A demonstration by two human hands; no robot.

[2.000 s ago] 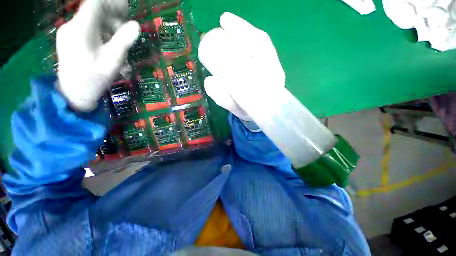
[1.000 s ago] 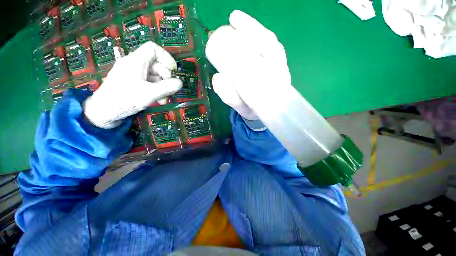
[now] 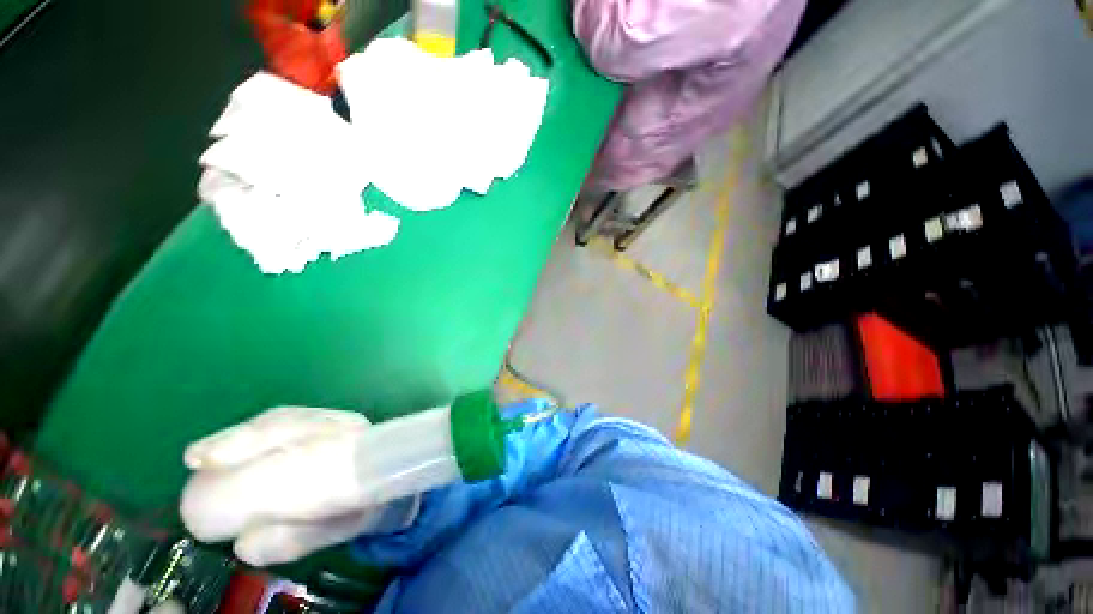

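My right hand [image 3: 282, 486], in a white glove, is closed round a milky-white dispensing bottle [image 3: 410, 456]. The bottle's green end cap [image 3: 479, 435] points right, with a thin fitting on it. The needle end is hidden. Trays with circuit boards [image 3: 174, 564] and red linings lie left of and below the hand, blurred and cut off by the lower left edge. Small white bits [image 3: 127, 595] show at the bottom edge there; whether one is a fingertip of my left hand I cannot tell. The rest of my left hand is out of the picture.
A heap of white cloths [image 3: 444, 126] lies on the green mat [image 3: 360, 330], near an orange-red item [image 3: 297, 46] and a white-and-yellow container [image 3: 435, 26]. A person's pink sleeve [image 3: 695, 72] is at the bench's far side. Black boxes [image 3: 887, 258] stand on the right.
The view has swung to the right, showing more floor, boxes and the person in pink. My left hand has largely or wholly left the picture. My right hand still holds the bottle.
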